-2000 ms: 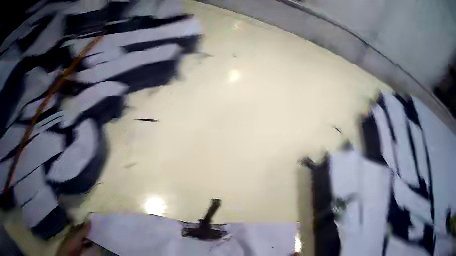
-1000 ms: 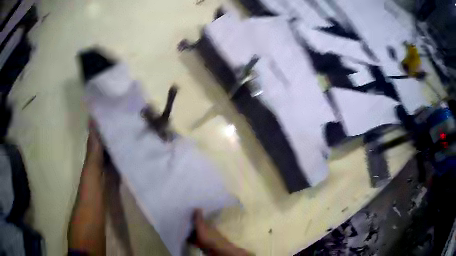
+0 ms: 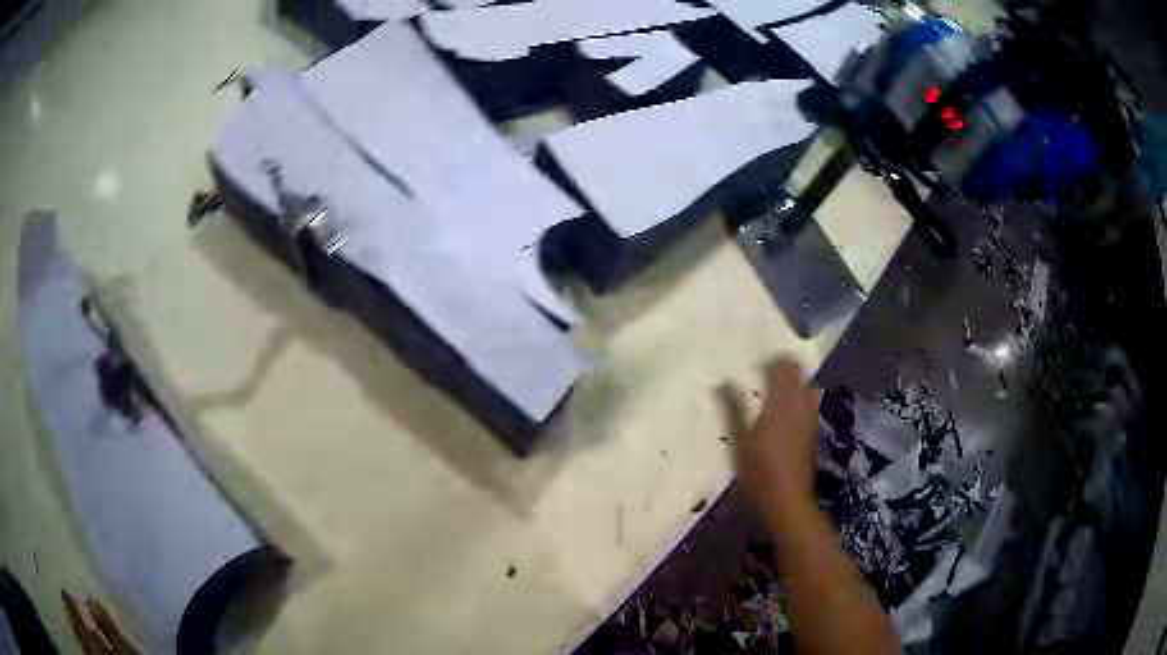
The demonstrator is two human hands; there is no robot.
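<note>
My right hand (image 3: 774, 441) is bare, raised with fingers apart near the table's front edge, a little blurred and holding nothing. My left hand (image 3: 96, 627) is cut off at the bottom left, beside a long white-topped fabric stack (image 3: 122, 473); its grip cannot be told. A dark clamp (image 3: 118, 381) sits on that stack's edge. A larger fabric stack (image 3: 397, 230) lies in the middle, with a metal clamp (image 3: 307, 224) on its left edge. The cutting machine (image 3: 947, 109), blue and silver with red digits, stands at upper right on its grey base plate (image 3: 809, 275), apart from my right hand.
A pointed cut stack (image 3: 678, 160) lies between the larger stack and the machine. More white-topped pieces (image 3: 550, 26) lie at the back. The cream table (image 3: 422, 512) ends in a diagonal edge at lower right. Scraps (image 3: 921, 473) litter the floor beyond it.
The view has swung right. My right hand has let go of the clamped long stack and is open near the edge. That stack now shows farther left, and the machine shows more fully.
</note>
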